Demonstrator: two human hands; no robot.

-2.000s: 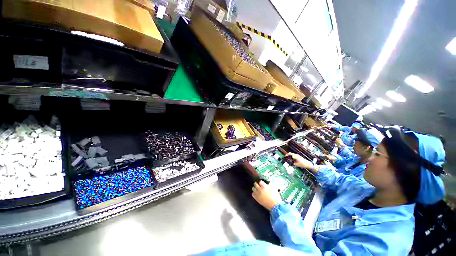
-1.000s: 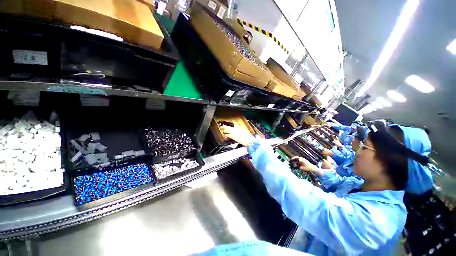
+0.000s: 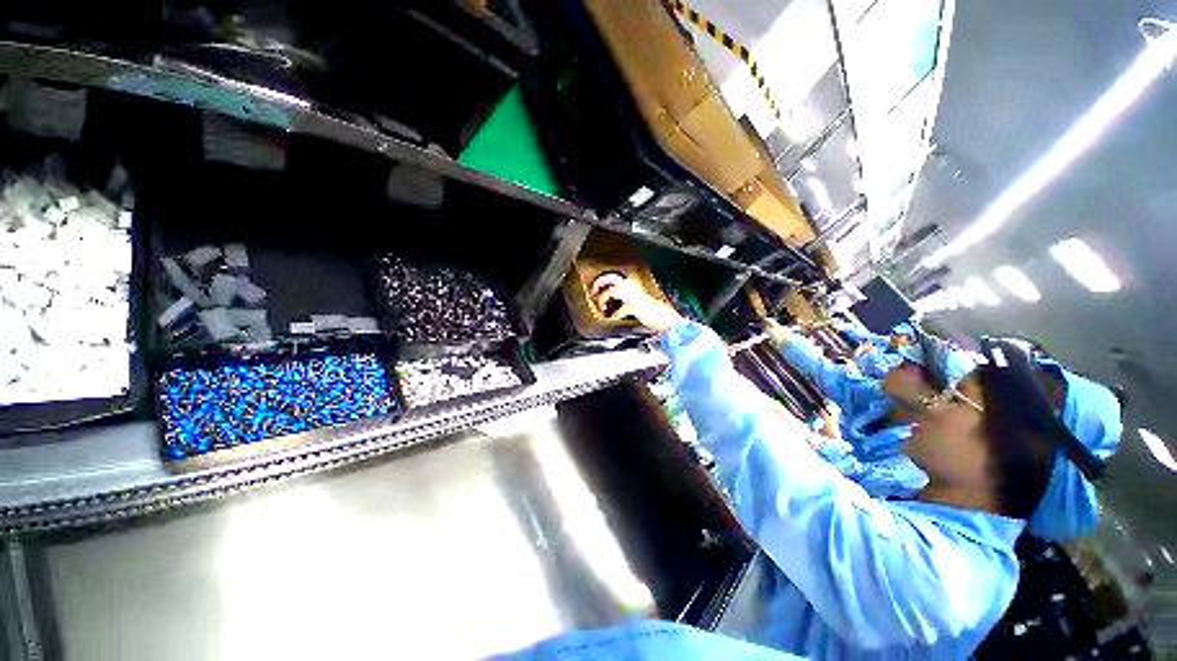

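Note:
Neither of my hands is in the picture; only a blue sleeve (image 3: 645, 642) shows at the bottom edge. Nearest in front of me is a shiny metal plate (image 3: 349, 555). Behind it stand black trays with white connectors (image 3: 58, 291) at the left, small blue components (image 3: 278, 403), loose grey block components (image 3: 213, 297), dark components with pale glints (image 3: 442, 304) and small pale components (image 3: 454, 377).
A conveyor rail (image 3: 258, 462) runs along the trays. A neighbouring worker (image 3: 839, 542) in a blue smock reaches into a cardboard box (image 3: 596, 278). A shelf edge (image 3: 323, 123) crosses above. More workers stand further down the line.
My view has tilted, so trays and shelf sit higher. The neighbouring worker's hand has moved from the green board into the cardboard box and stays there.

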